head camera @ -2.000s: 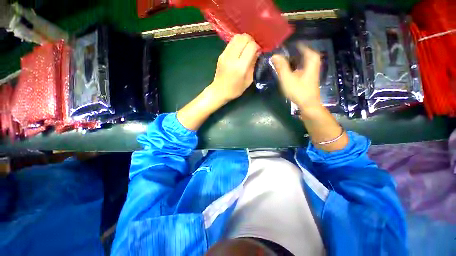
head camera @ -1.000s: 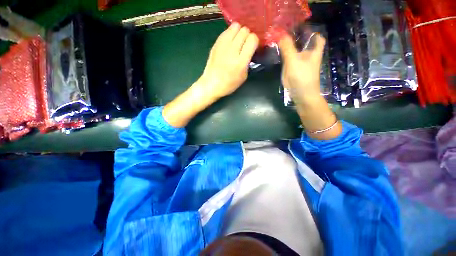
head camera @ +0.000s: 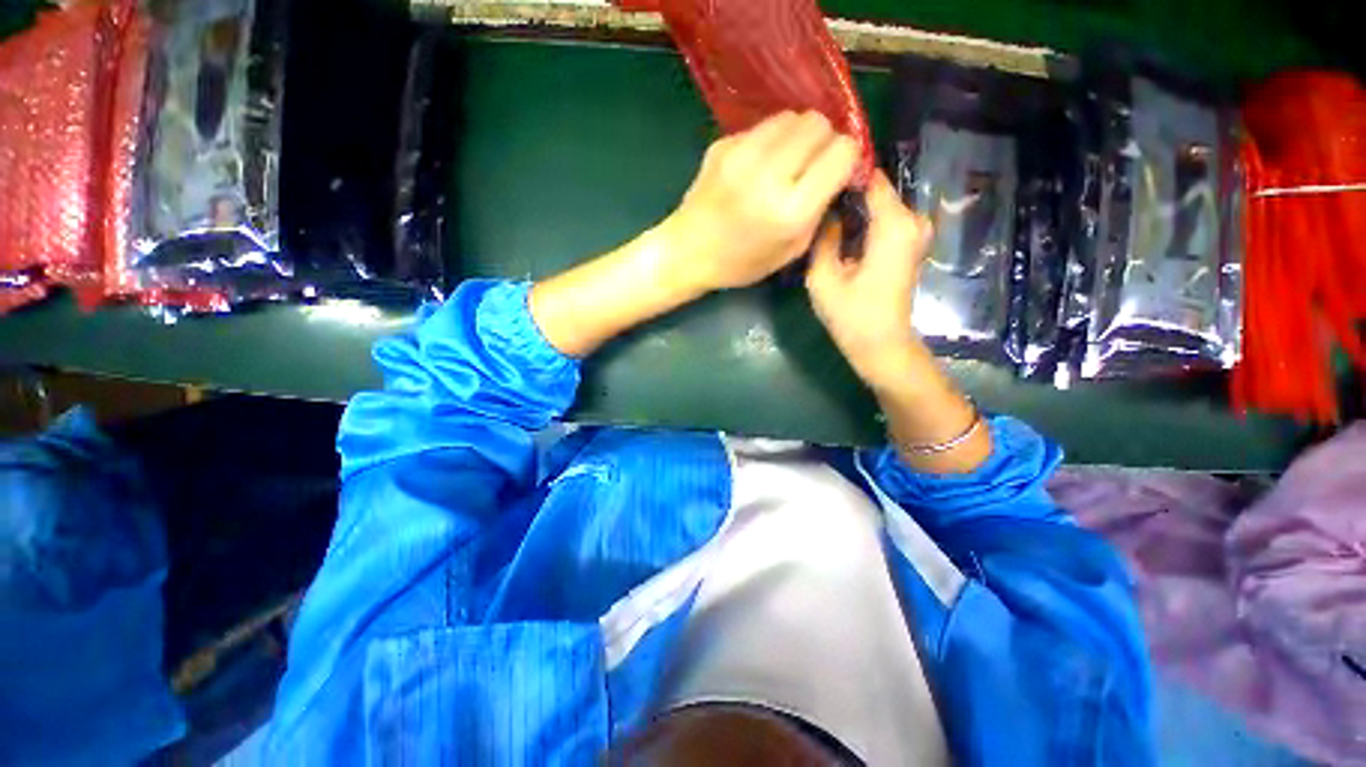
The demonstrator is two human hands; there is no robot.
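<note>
A red bubble bag (head camera: 772, 68) stands out from my hands toward the rail at the top middle. My left hand (head camera: 764, 195) is closed on the near end of the bag. My right hand (head camera: 873, 270) is beside it at the bag's near right corner, fingers bent around a small dark piece (head camera: 853, 225), perhaps the edge of a black pouch. Most of that piece is hidden by my fingers. Printed pouches (head camera: 966, 225) lie overlapping just right of my hands, with more glossy pouches (head camera: 1161, 225) further right.
A bundle of red bags (head camera: 1300, 270) with a pale band lies at far right. Black and silver pouches (head camera: 210, 135) and pinkish-red bubble bags (head camera: 53, 150) lie at left. A beige rail (head camera: 959, 48) runs behind. People in blue and lilac clothing are at both sides.
The red bag has turned from spread wide to a narrower, slanted shape. My right hand has moved from open fingers to a closed pinch beside my left hand. The camera view has shifted.
</note>
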